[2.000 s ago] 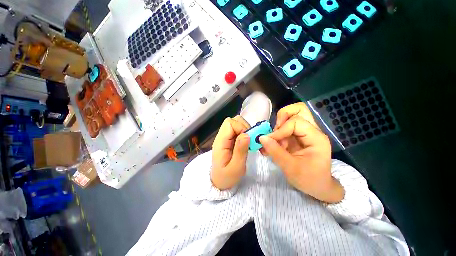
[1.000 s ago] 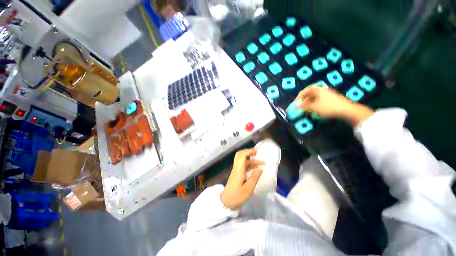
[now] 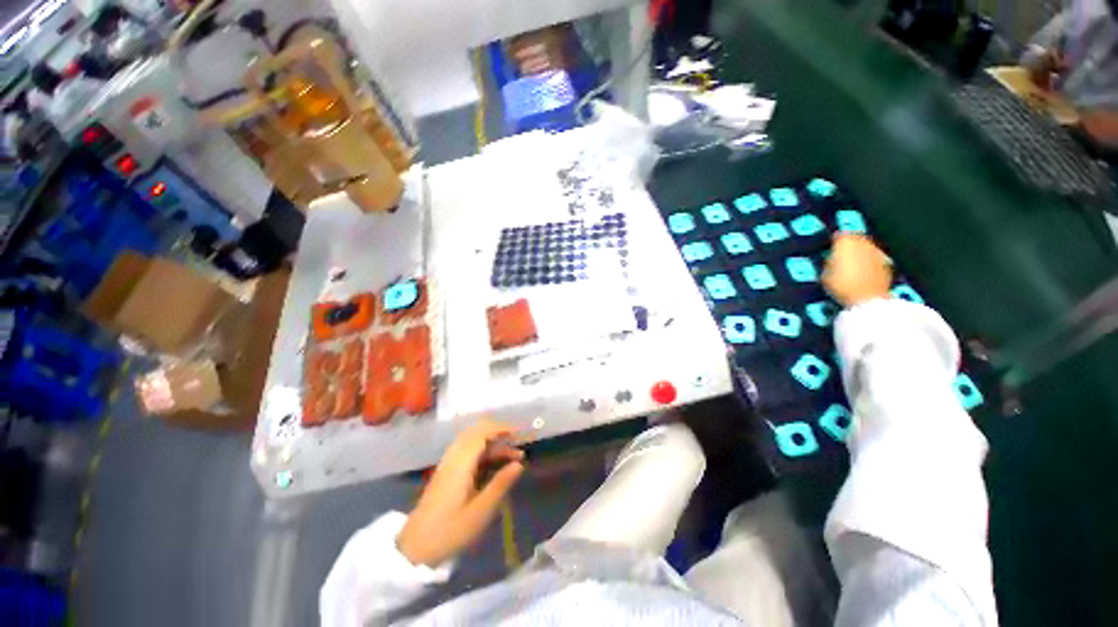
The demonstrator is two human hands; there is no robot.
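Observation:
My right hand (image 3: 857, 268) reaches over the far part of the black blister tray (image 3: 766, 355) on the green bench. Its fingers are at a teal housing (image 3: 850, 222) near the tray's far edge; whether they grip one I cannot tell. Rows of teal housings with dark centres lie in the tray. My left hand (image 3: 461, 492) is open and empty, in front of the white machine table's (image 3: 472, 404) near edge. A teal housing (image 3: 401, 295) sits on the orange-brown fixture (image 3: 399, 374) at the table's left.
A loose orange-brown block (image 3: 511, 323) lies beside a sheet of black discs (image 3: 558, 250). The red button (image 3: 663, 392) is on the table's front edge. The gold-brown press head (image 3: 372, 184) stands behind the fixture. Silvery parts (image 3: 586, 190) lie at the rear. Another person's hand shows top right.
The housing held in both hands earlier is no longer between them. My right hand has moved farther across the tray. My left hand has moved left towards the table edge. The view has turned.

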